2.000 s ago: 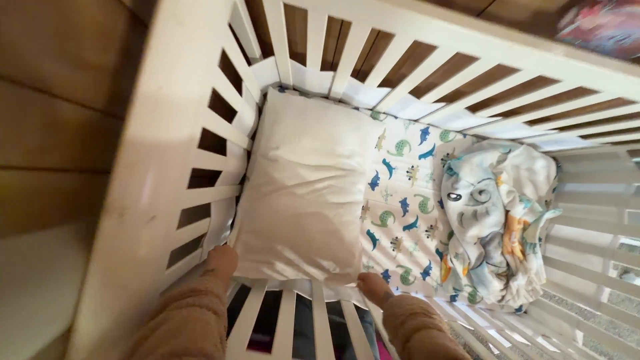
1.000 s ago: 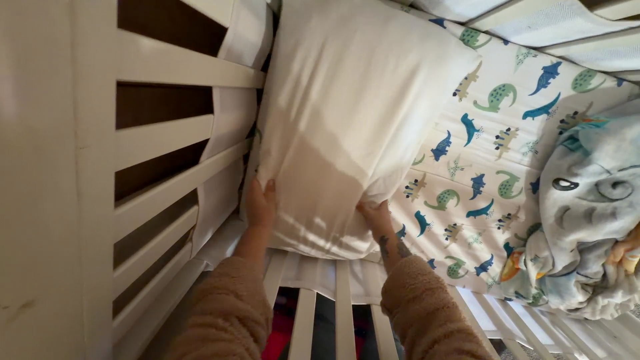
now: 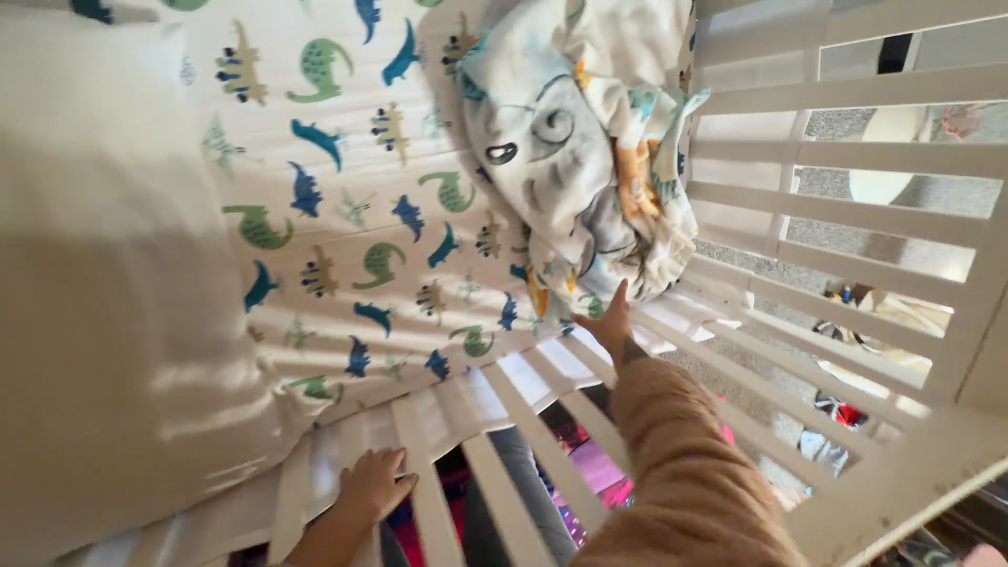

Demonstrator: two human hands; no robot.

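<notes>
Inside a white slatted crib, a crumpled blanket [image 3: 551, 157] with a grey animal face and orange and teal patches lies at the right end of the dinosaur-print sheet [image 3: 354, 205]. My right hand [image 3: 610, 319], in a fuzzy tan sleeve, reaches over the side rail with its fingers apart, just below the blanket's lower edge; whether a fingertip touches it I cannot tell. A white pillow [image 3: 118, 276] fills the left side of the mattress. At the near side, my left hand [image 3: 374, 484] rests by the slats and the white liner, its grip unclear.
White crib slats [image 3: 866, 213] run along the right end, with a pale mesh liner [image 3: 724, 189] against them. The crib's wide corner frame [image 3: 898, 480] stands at lower right. Beyond the slats, scattered items lie on grey carpet [image 3: 827, 189]; pink and purple cloth [image 3: 594, 465] shows below.
Both hands have let go of the pillow, which they held at its near edge a second ago. My right hand has moved right, to the blanket; the view has shifted right too.
</notes>
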